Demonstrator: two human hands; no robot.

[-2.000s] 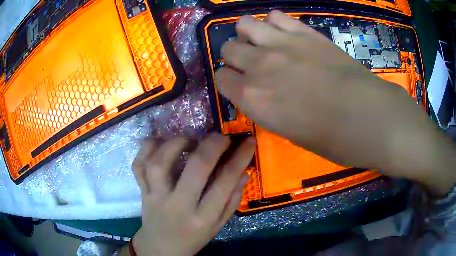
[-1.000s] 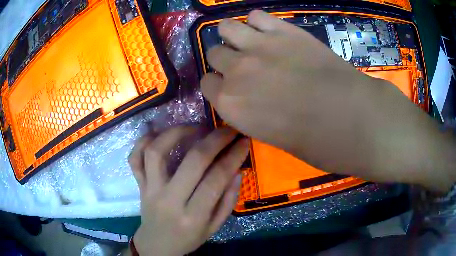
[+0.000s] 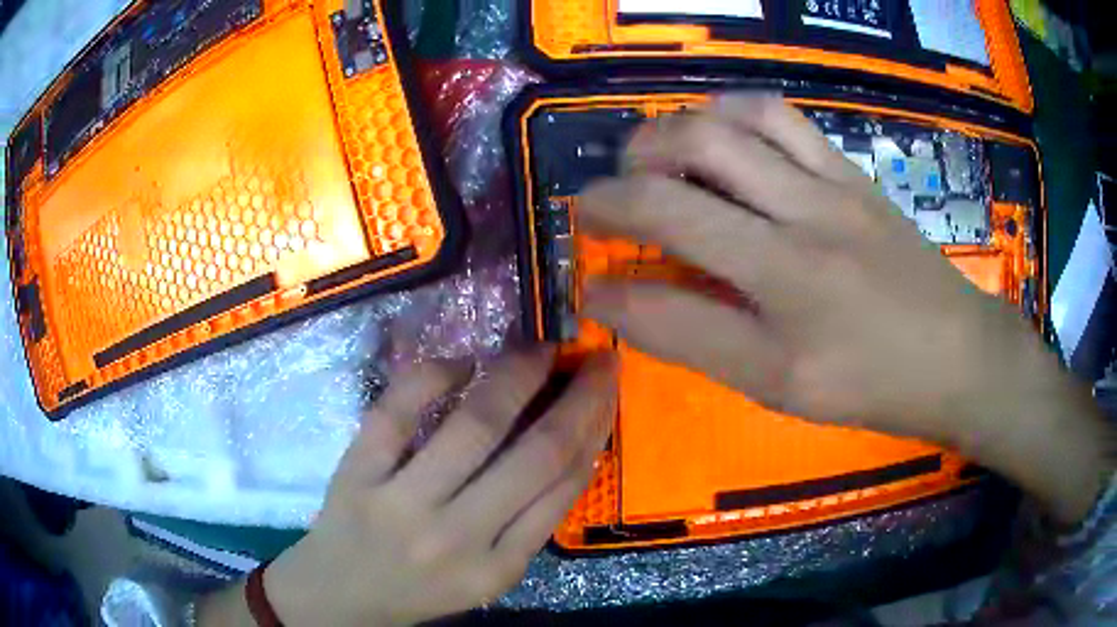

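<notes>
An orange rear housing [image 3: 784, 429] with a black rim lies open in front of me. A black speaker box [image 3: 582, 150] sits in its upper left corner, and a mainboard [image 3: 937, 184] runs along its top edge, partly behind my right hand. My left hand [image 3: 459, 490] rests at the housing's left edge, fingertips on the rim and orange plastic below a narrow side board [image 3: 557, 270]. My right hand [image 3: 784, 257] is over the upper left of the housing, blurred, fingers apart. I cannot tell whether either hand holds a thin cable.
A second open orange housing [image 3: 184, 233] lies at the left on bubble wrap [image 3: 453, 319] and white packing material [image 3: 233, 453]. A third unit [image 3: 686, 37] with a battery lies beyond the front one. A green mat shows at the right edge.
My right hand has moved right from the corner, uncovering the speaker box and side board, and its fingers have spread. The housings sit lower in view. My left hand stays at the edge.
</notes>
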